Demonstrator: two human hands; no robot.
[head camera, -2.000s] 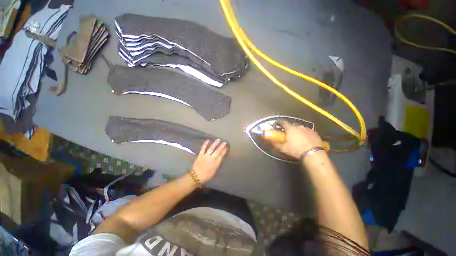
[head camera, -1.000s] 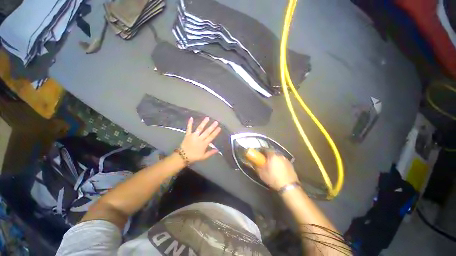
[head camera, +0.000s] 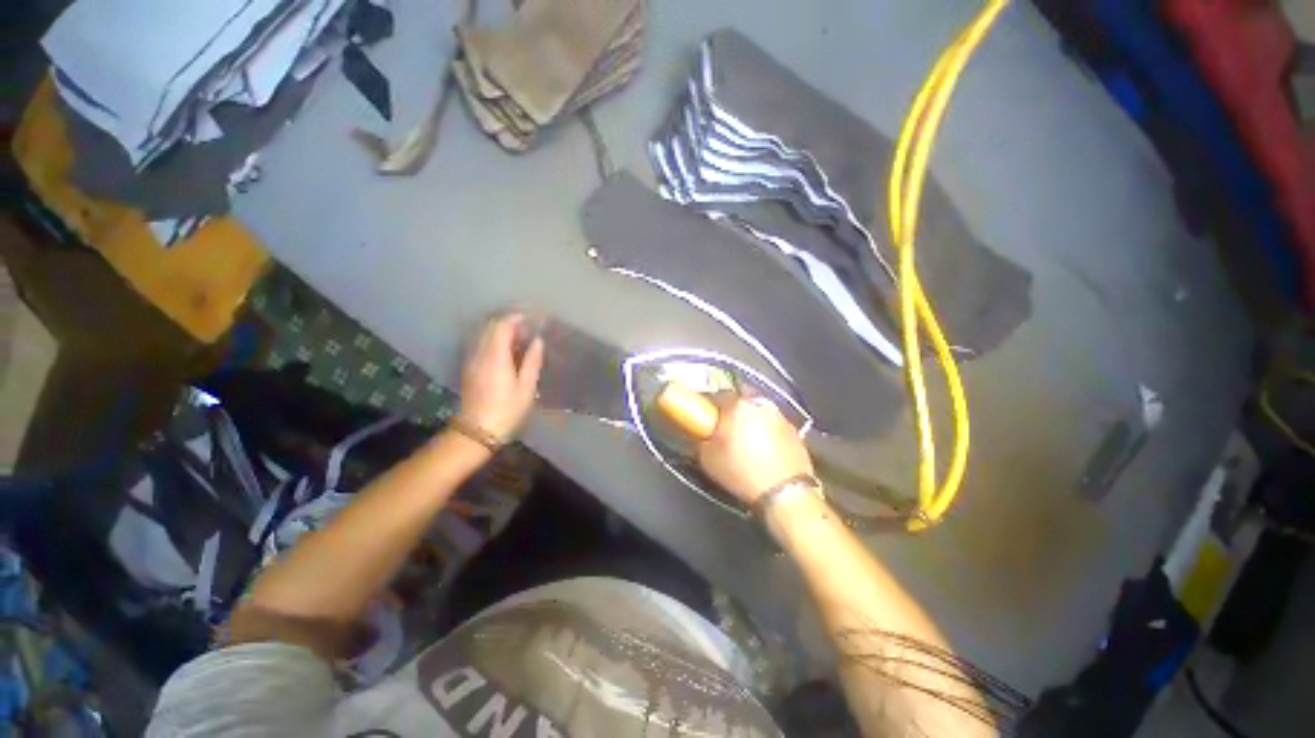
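Observation:
A dark grey curved band (head camera: 584, 378) lies near the table's front edge. My right hand (head camera: 754, 450) grips the orange handle of the steam iron (head camera: 689, 410), whose soleplate covers the band's right part. My left hand (head camera: 501, 375) is at the band's left end, slightly blurred, with fingers and thumb closed on its edge. A second curved band (head camera: 692, 289) with a white edge lies just behind. The stack of curved bands (head camera: 822, 159) with striped white edges lies farther back.
Yellow hose (head camera: 911, 274) hangs over the table right of the iron. Bundle of small taupe pieces (head camera: 541, 65) lies at the back, large bundle of cut pieces (head camera: 188, 65) at back left. Small grey object (head camera: 1118, 447) lies at right. Orange wooden stool (head camera: 159, 260) stands at left.
The view has turned, shifting the table's things rightward. The iron has moved from right of the band onto it, then further left along it. My left hand has gone from lying flat to the band's left end.

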